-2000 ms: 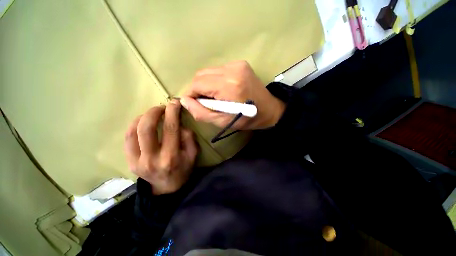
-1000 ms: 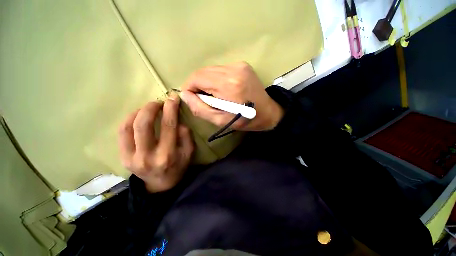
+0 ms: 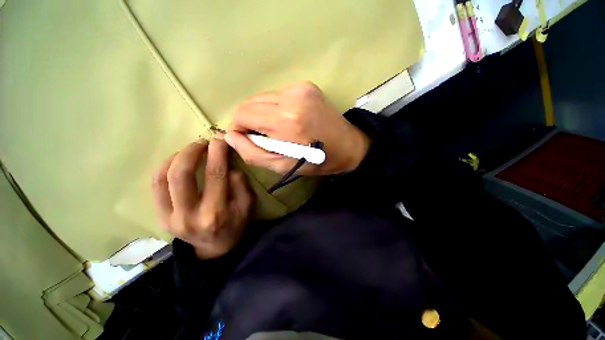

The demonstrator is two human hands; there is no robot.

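Note:
A large yellow-beige leather-like panel [image 3: 278, 46] lies across the bench. A raised straight seam [image 3: 161, 62] runs down it to my fingertips. My right hand [image 3: 298, 129] is shut on a white pen-like tool [image 3: 286, 148] with a black cord loop; a thin dark tip shows close to the end of the raised seam. My left hand [image 3: 205, 192] presses the panel with bent fingers just beside the tip. Its thumb is mostly hidden, and whether it pinches the panel's edge I cannot tell.
Pink-handled snips [image 3: 470, 33] and a dark square-headed tool [image 3: 510, 18] lie at the upper right. Stacked beige pieces [image 3: 73, 299] are at the lower left. A pale strip [image 3: 387, 91] shows at the bench edge. A red-topped surface [image 3: 557, 174] is at the right.
Both hands and the tool appear slightly further left in the picture, along with the panel and seam as the view shifts. The grip on the white tool looks the same.

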